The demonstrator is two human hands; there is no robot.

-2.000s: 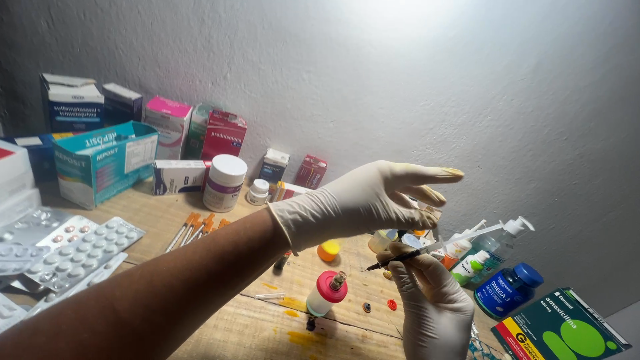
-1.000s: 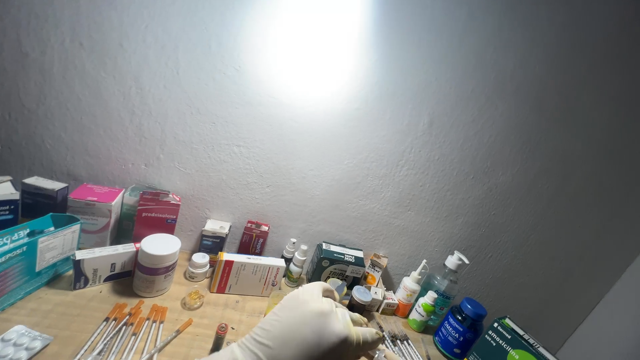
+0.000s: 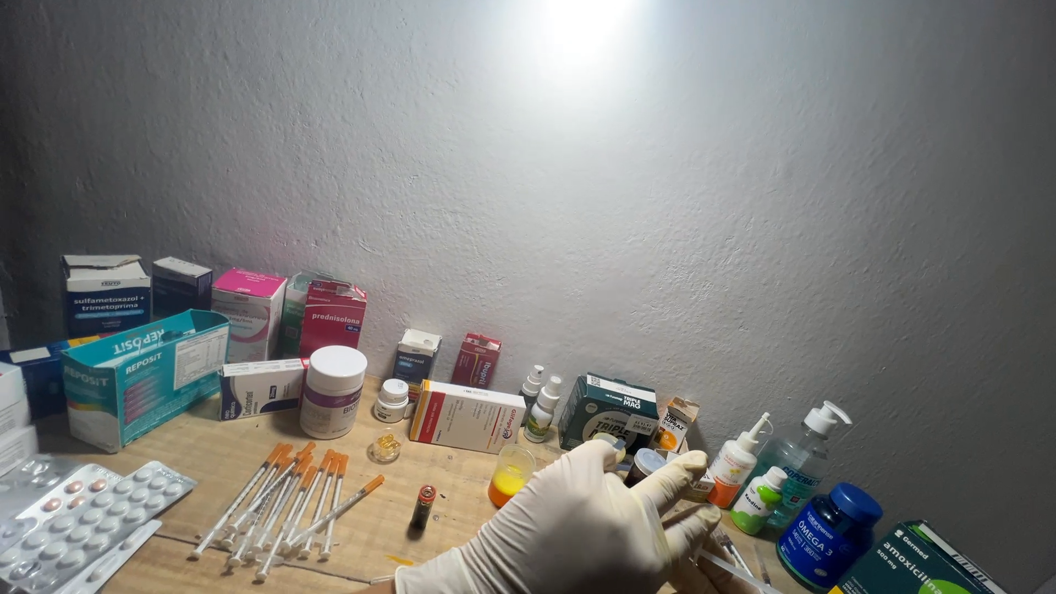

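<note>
My left hand (image 3: pixel 590 524), in a whitish glove, reaches in from the bottom centre. Its visible fingers are apart, with nothing seen between them; the palm is hidden. Just beyond the fingers is a dark jar with a grey lid (image 3: pixel 649 460). A clear cup of orange-yellow liquid (image 3: pixel 511 477) stands left of the hand, and a small battery-like cylinder (image 3: pixel 423 506) stands farther left. Under the fingers, at the bottom edge, a small part of what appears to be my right hand (image 3: pixel 695 571) shows near a thin white syringe-like piece (image 3: pixel 738 572). Its grip is hidden.
Orange-capped syringes (image 3: pixel 289 503) lie left of centre, blister packs (image 3: pixel 91 520) at far left. Medicine boxes (image 3: pixel 334 318) and a white tub (image 3: pixel 332 392) line the wall. To the right are a pump bottle (image 3: pixel 796 462), a blue bottle (image 3: pixel 829 536) and a green box (image 3: pixel 912 565).
The view has tilted up toward the wall. My right hand, which held a dark-tipped syringe-like item two seconds ago, is now mostly out of frame. My left fingers are more spread than one second ago.
</note>
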